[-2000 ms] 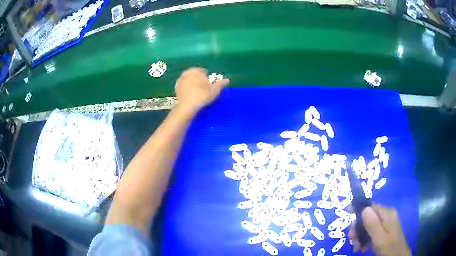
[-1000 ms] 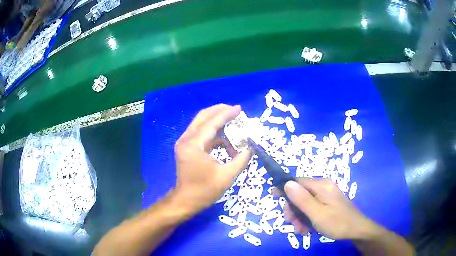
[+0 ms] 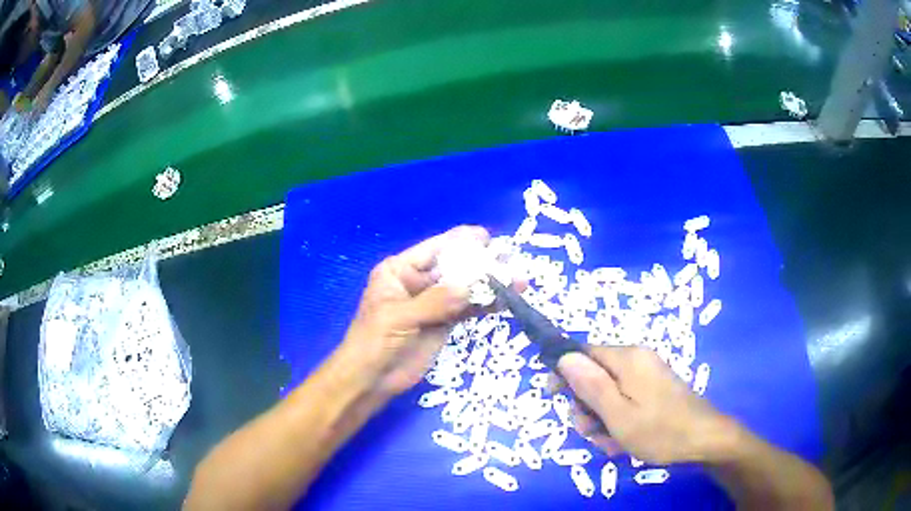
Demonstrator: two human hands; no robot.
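Note:
My left hand holds a white plastic housing between thumb and fingers above the blue mat. Glare washes out its details. My right hand grips a slim dark tool, perhaps tweezers, whose tip points at the housing's lower right side. Whether the tip touches it or holds a plate is too bright to tell. Many small white plates with dark holes lie scattered on the mat under and around both hands.
The green conveyor belt beyond the mat carries spaced white housings. A clear plastic bag of white parts lies left of the mat. A grey post stands at the upper right. Another person's arm shows at the upper left.
My left hand has brought a housing from the belt to over the mat, and the tool tip has come to it. In the last second the left fingers shifted around the housing. Belt housings moved left.

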